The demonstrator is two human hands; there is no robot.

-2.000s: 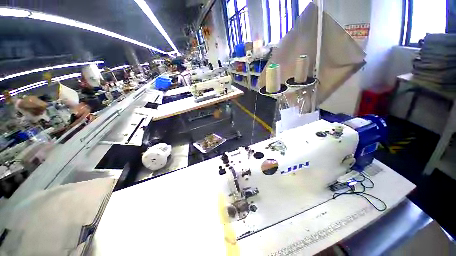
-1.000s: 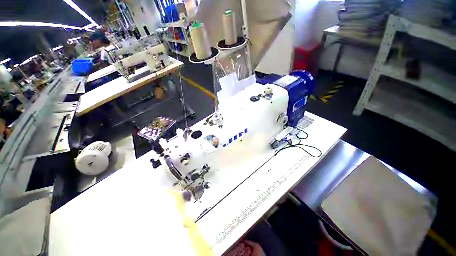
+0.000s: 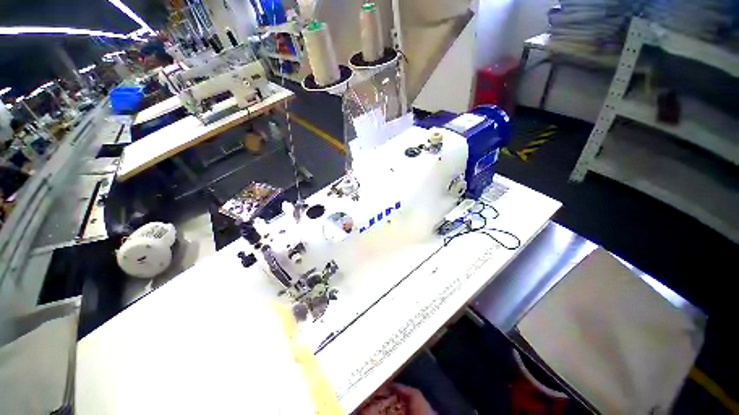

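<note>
The white sewing machine head with blue letters stands on the white machine table. Its needle area is at its left end, with no fabric visible under it. A yellow strip lies beside the needle area and runs to the table's front edge. A blurred pinkish shape is cut off by the bottom edge, below the table; it may be part of my right hand, but I cannot tell what it holds. My left hand is not in view.
A beige panel lies on the metal side shelf at right. More beige pieces lie at far left. A black cord loops near the blue motor. Thread cones stand behind. A white rack stands at right.
The view has turned right and down since two seconds ago, bringing in the side shelf's beige panel and the rack. The pinkish shape has appeared at the bottom edge. The machine is unchanged.
</note>
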